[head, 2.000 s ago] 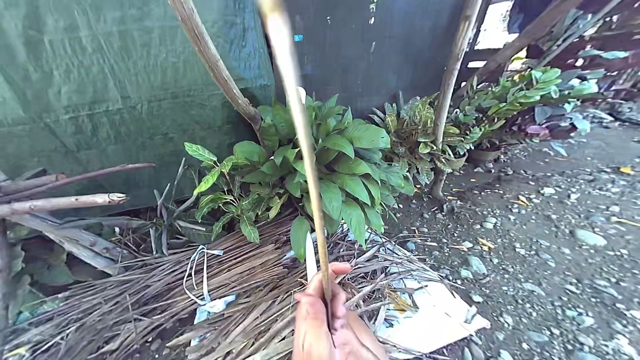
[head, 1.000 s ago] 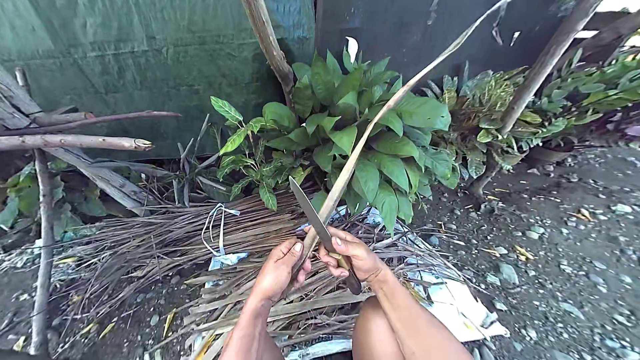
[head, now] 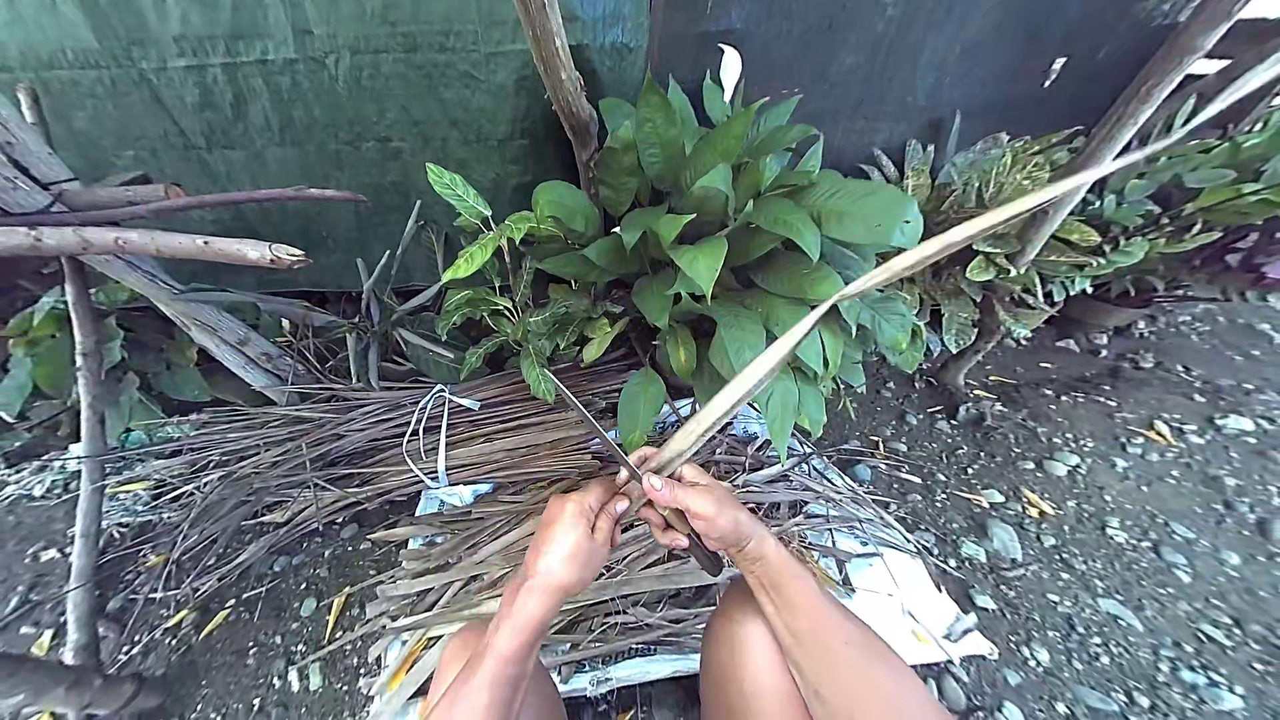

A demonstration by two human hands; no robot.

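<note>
A long dry palm leaflet (head: 770, 362) runs from between my hands up to the top right corner. My left hand (head: 570, 540) pinches its lower end. My right hand (head: 700, 510) holds a knife (head: 598, 425) by its dark handle, the blade pointing up and left across the leaflet's lower end; its fingers also touch the leaflet. Under and beyond my hands lie dry leaflets or thin sticks (head: 480, 430) in a pile, partly on a white woven sack (head: 890, 595).
Green leafy plants (head: 740, 240) stand against a dark sheet wall (head: 330, 110). Cut branches (head: 150, 245) jut in at the left, and a slanted wooden post (head: 1120, 130) rises at the right. A white strap (head: 442, 440) lies on the pile. Stony ground (head: 1100, 500) extends right.
The leaflet has swung from upright two seconds ago to a slant toward the upper right. The knife blade now lies flatter to the left than one second ago.
</note>
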